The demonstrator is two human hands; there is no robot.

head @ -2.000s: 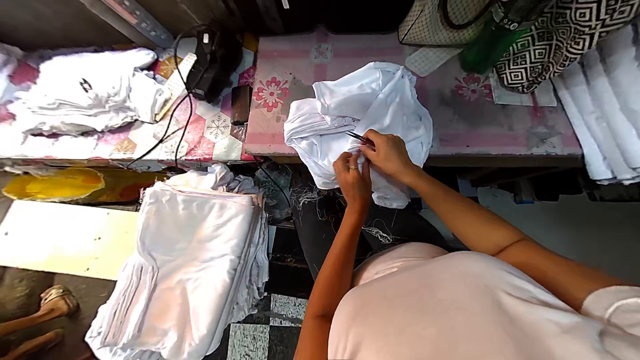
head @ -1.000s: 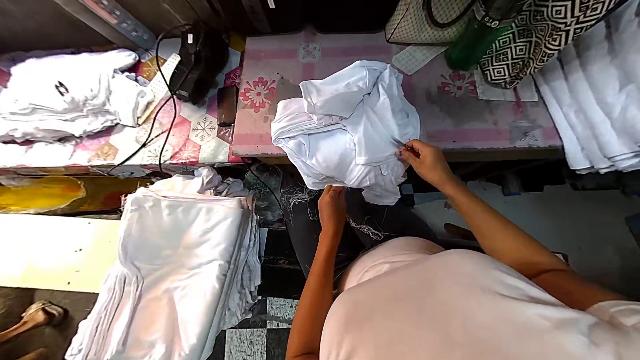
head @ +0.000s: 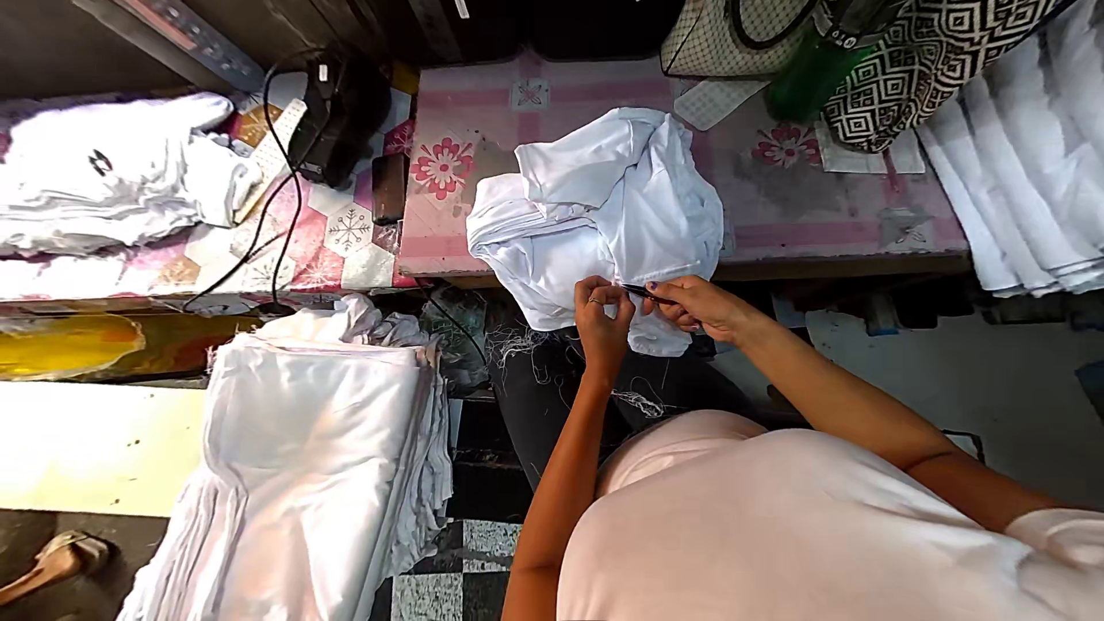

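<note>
A white fabric garment (head: 604, 207) lies bunched over the near edge of the pink floral-covered table, part of it hanging toward my lap. My left hand (head: 602, 315) pinches the garment's near edge; a ring is on one finger. In my right hand (head: 690, 304) is a small dark pointed tool (head: 642, 291), perhaps thread snips, its tip at the cloth beside my left fingertips. Whether its blades are apart cannot be told. Loose white threads (head: 638, 401) lie on my dark trousers.
A tall stack of white cloth pieces (head: 302, 448) stands at left. White garments (head: 103, 172), a black device with a cable (head: 332, 121) and a phone (head: 390, 188) lie upper left. A green bottle (head: 802, 86), patterned bag (head: 914, 78) and more white cloths (head: 1018, 164) are at right.
My hands were apart on the garment one second ago; now they are close together at its near edge, with the dark tool's tip between them.
</note>
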